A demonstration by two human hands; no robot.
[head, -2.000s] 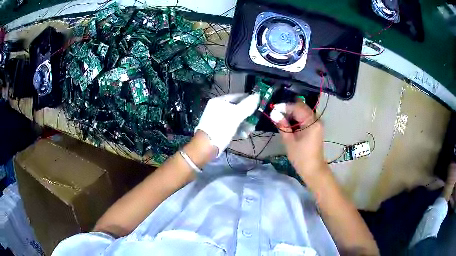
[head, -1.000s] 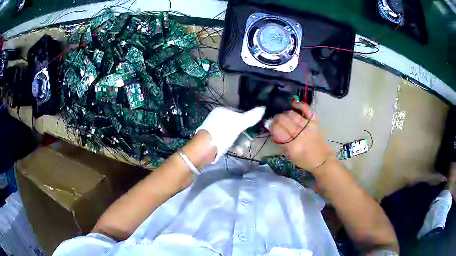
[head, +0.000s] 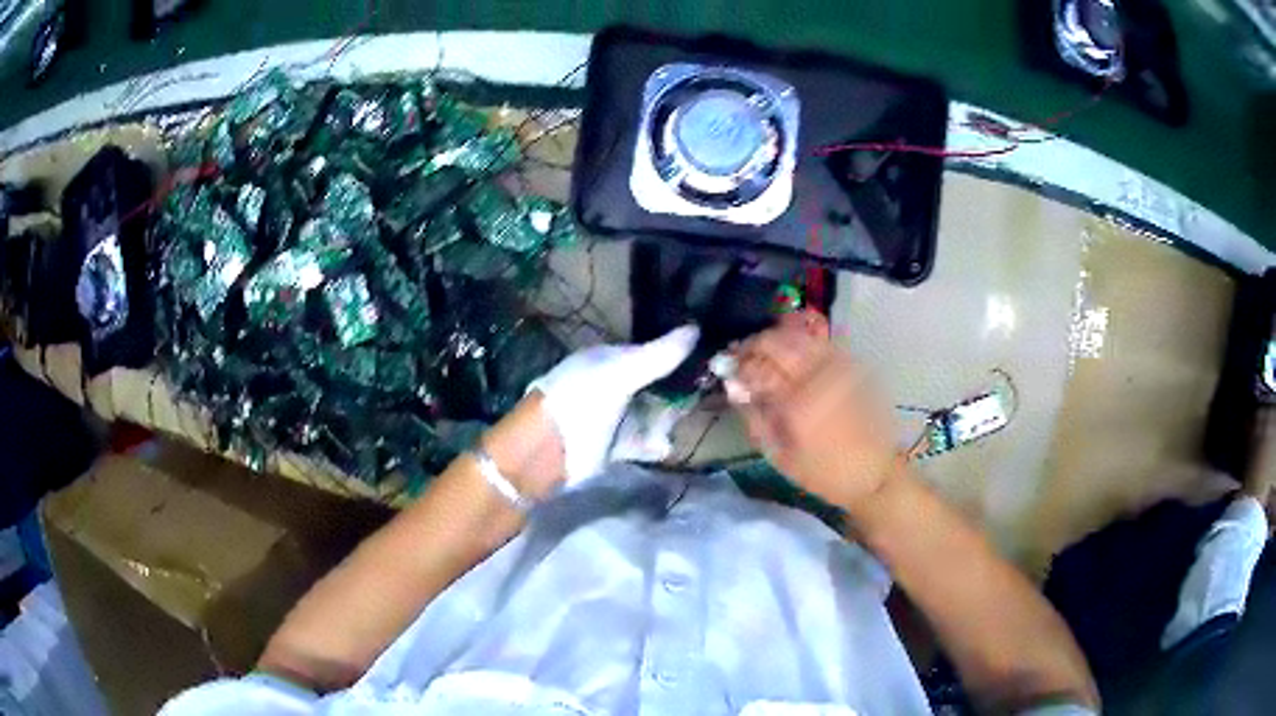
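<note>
A black front housing [head: 875, 210] with a round silver speaker driver [head: 717, 137] lies at the belt's edge. A darker black rear housing [head: 663, 287] sits below it, with a small green part [head: 789, 295] and red wire near my right fingers. My left hand [head: 595, 399], in a white glove, is in front of the rear housing with thumb extended; whether it holds anything is hidden. My right hand [head: 826, 413], blurred, has its white-tipped fingers pinched together on thin lead wires beside the left thumb. The wire ends are too small to make out.
A tangled pile of green circuit boards [head: 350, 301] covers the bench's left. Another speaker housing [head: 101, 266] is beyond it. A loose board [head: 975, 418] lies right. The green conveyor's pale rail [head: 420, 56] runs behind. A carton [head: 168, 539] is lower left; another person's sleeve [head: 1220, 562] is right.
The green board seen in my left glove is no longer visible. Both hands are lower and further left in view, partly because the whole view has shifted. My fingertips have come close together.
</note>
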